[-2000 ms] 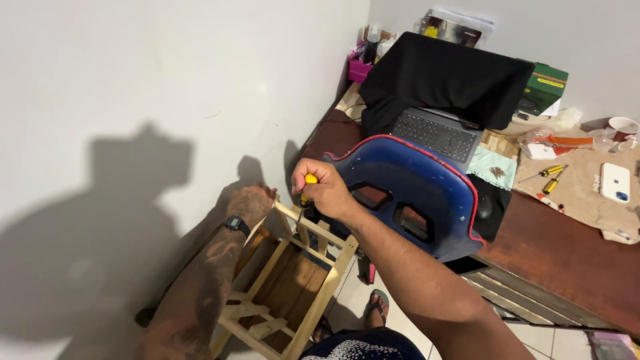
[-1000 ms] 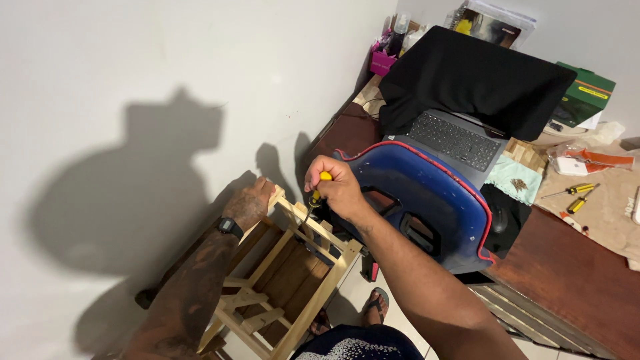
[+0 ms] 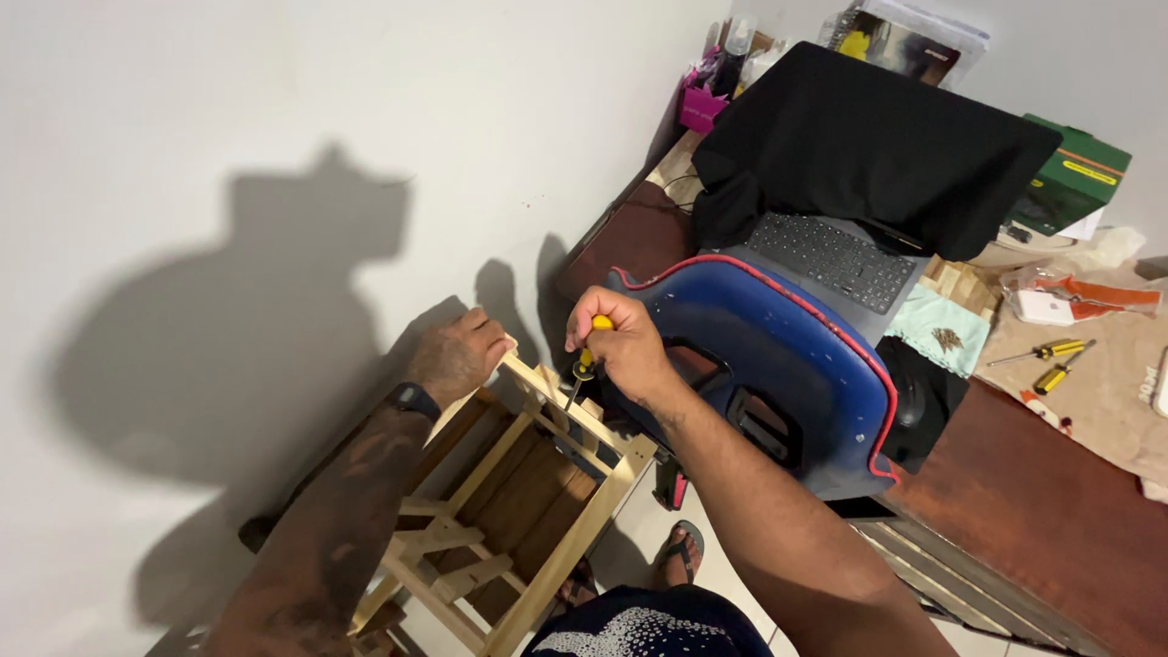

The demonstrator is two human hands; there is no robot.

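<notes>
A light wooden frame with slats [image 3: 547,538] stands tilted in front of me, between the wall and a blue chair. My left hand [image 3: 461,356] grips the far left corner of its top rail [image 3: 598,427]. In my right hand [image 3: 625,342] is a screwdriver with a yellow and black handle [image 3: 586,358]. Its shaft points down, and the tip meets the top rail near the middle. Whether a screw sits under the tip cannot be seen.
A blue plastic chair back with red trim [image 3: 776,365] stands right of the frame, against a dark wooden desk [image 3: 1031,520]. On the desk are a laptop [image 3: 835,265] under black cloth, a mouse [image 3: 905,403], more screwdrivers [image 3: 1058,367] and a green box [image 3: 1077,178]. A white wall is at left.
Both hands stay at the wooden frame, with the screwdriver still in my right hand. Its grip on the handle has shifted slightly.
</notes>
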